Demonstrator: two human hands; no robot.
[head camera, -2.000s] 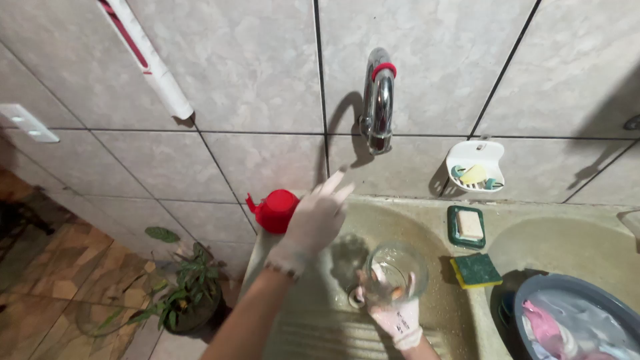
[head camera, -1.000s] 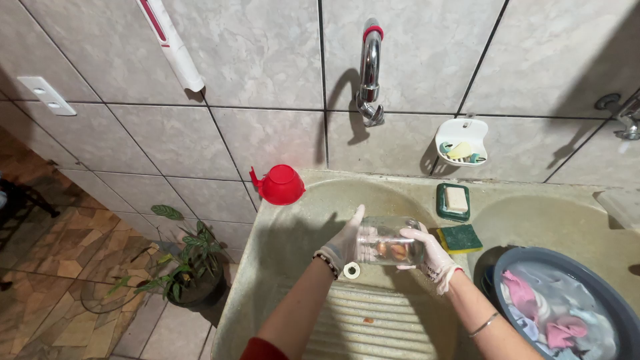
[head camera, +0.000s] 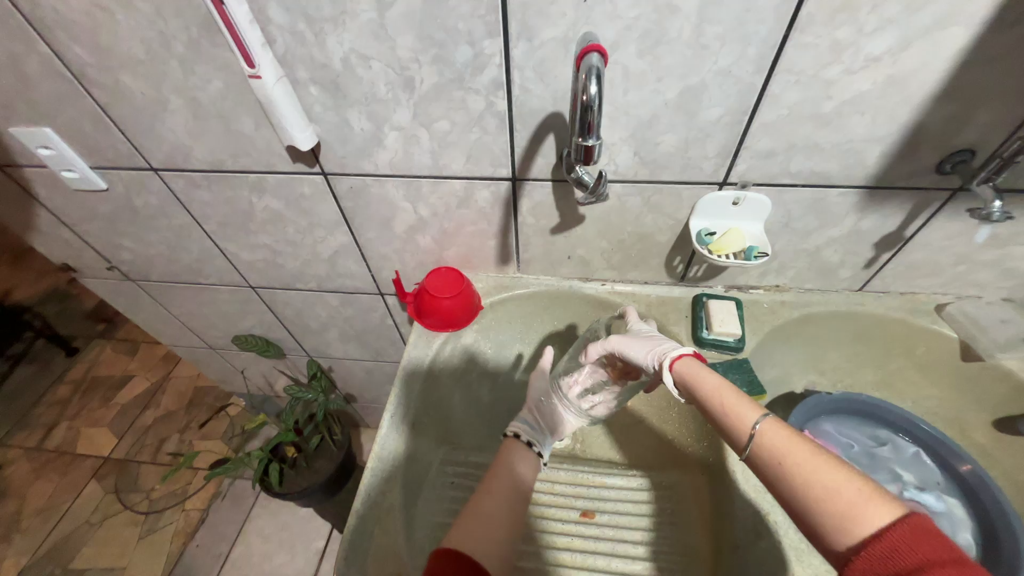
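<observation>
A clear glass jar (head camera: 594, 388) is tilted between my two hands over the basin of the laundry sink (head camera: 472, 416). My left hand (head camera: 552, 404), in a pale thin glove, supports its near left end. My right hand (head camera: 636, 352), gloved too, grips the far right end from above. Something brownish shows through the glass near the right fingers. Below the jar, a small orange-brown scrap (head camera: 587, 516) lies on the ribbed washboard. The chrome faucet (head camera: 588, 120) is above and behind the jar, and no water is seen running from it.
A red plastic cup (head camera: 446, 300) sits upside down on the sink's back left corner. Right of my hands are a bar of soap (head camera: 723, 319) in a green dish, a green sponge (head camera: 740, 378) and a blue-gray tub (head camera: 972, 480) of soaking cloths. A potted plant (head camera: 308, 448) stands at left.
Two seconds ago my left hand was raised near the faucet, apart from the jar; now both hands hold it. Since one second ago the jar has gone from nearly level to slanting, its right end raised.
</observation>
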